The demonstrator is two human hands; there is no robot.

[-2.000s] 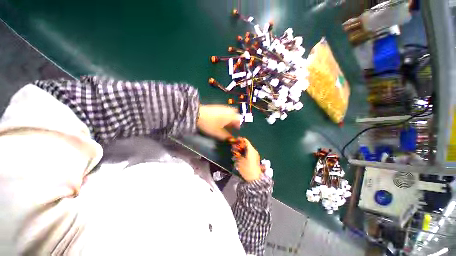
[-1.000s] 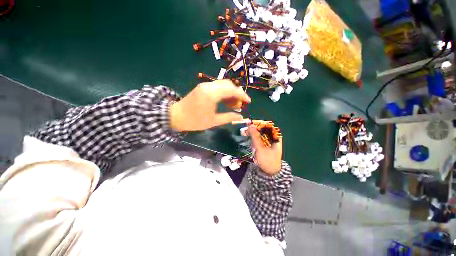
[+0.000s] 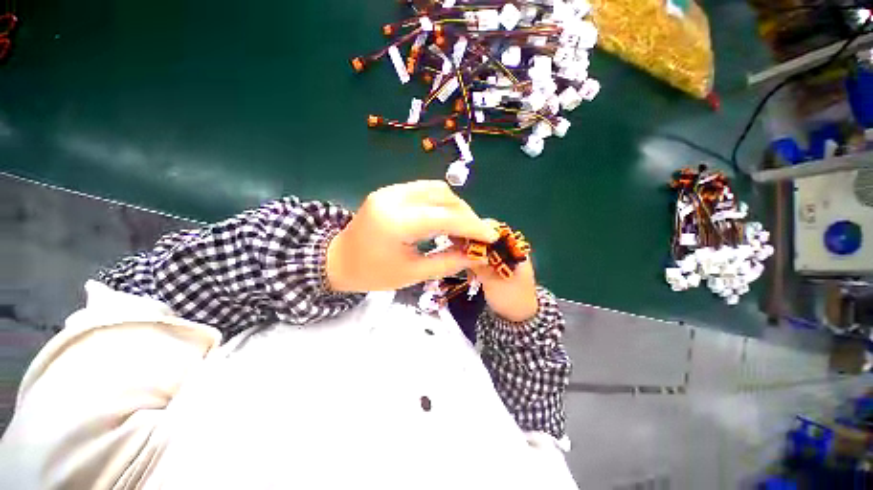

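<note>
My right hand point(image 3: 509, 289) holds a bunch of wire harnesses, with several orange connectors point(image 3: 504, 251) clustered above its fingers. White connectors point(image 3: 433, 299) of the bunch hang below, near my body. My left hand point(image 3: 402, 234) meets the bunch from the left, its thumb and fingertips closed at an orange connector on the bunch's edge. A white piece shows between its fingers. The fingers hide part of this connector and the wires. The main harness pile point(image 3: 517, 72) lies beyond my hands, orange ends left and white ends right.
A smaller harness pile point(image 3: 716, 234) lies at the right of the green bench top point(image 3: 239, 105). A bag of yellow parts point(image 3: 660, 43) lies behind the main pile. Red-orange handles point(image 3: 7, 36) show at the far left edge. Shelving and a white device point(image 3: 842, 225) stand at the right.
My left hand has moved from beside the main pile to the held bunch, and its fingers have closed there. The view has shifted, so the piles sit higher and the smaller one further right.
</note>
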